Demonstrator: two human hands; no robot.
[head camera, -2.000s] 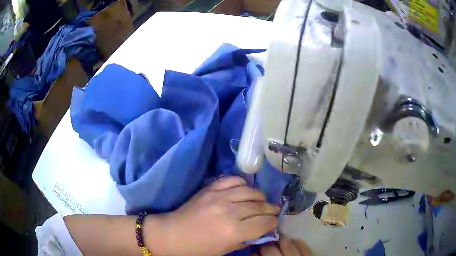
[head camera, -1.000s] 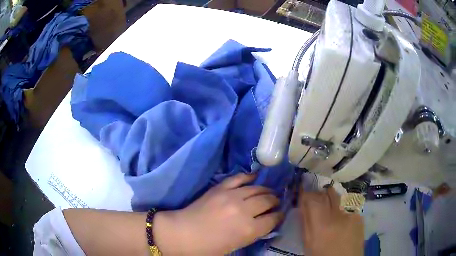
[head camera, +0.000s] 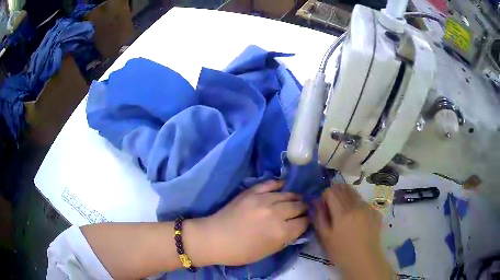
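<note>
A blue garment (head camera: 203, 147) lies bunched on the white table, its right part running under the sewing machine head (head camera: 364, 93). My left hand (head camera: 257, 221), with a beaded bracelet at the wrist, presses on the garment and grips its edge just left of the needle area. My right hand (head camera: 348, 224) is at the right edge of the cloth below the head, fingers bent and holding a fold of it. The needle and presser foot are hidden behind the fingers and cloth. A white rounded bar (head camera: 307, 123) stands left of the head.
Dark thread snips (head camera: 416, 195) lie on the bed right of my right hand. Shears (head camera: 456, 235) and blue scraps (head camera: 405, 252) lie further right. The white table (head camera: 66, 169) has printed markings. Cardboard boxes (head camera: 60, 98) with blue cloth (head camera: 57, 49) stand at the upper left.
My right hand has come up from the bottom edge to the cloth beside the needle area. The garment has shifted slightly right, and the machine head sits further right in view.
</note>
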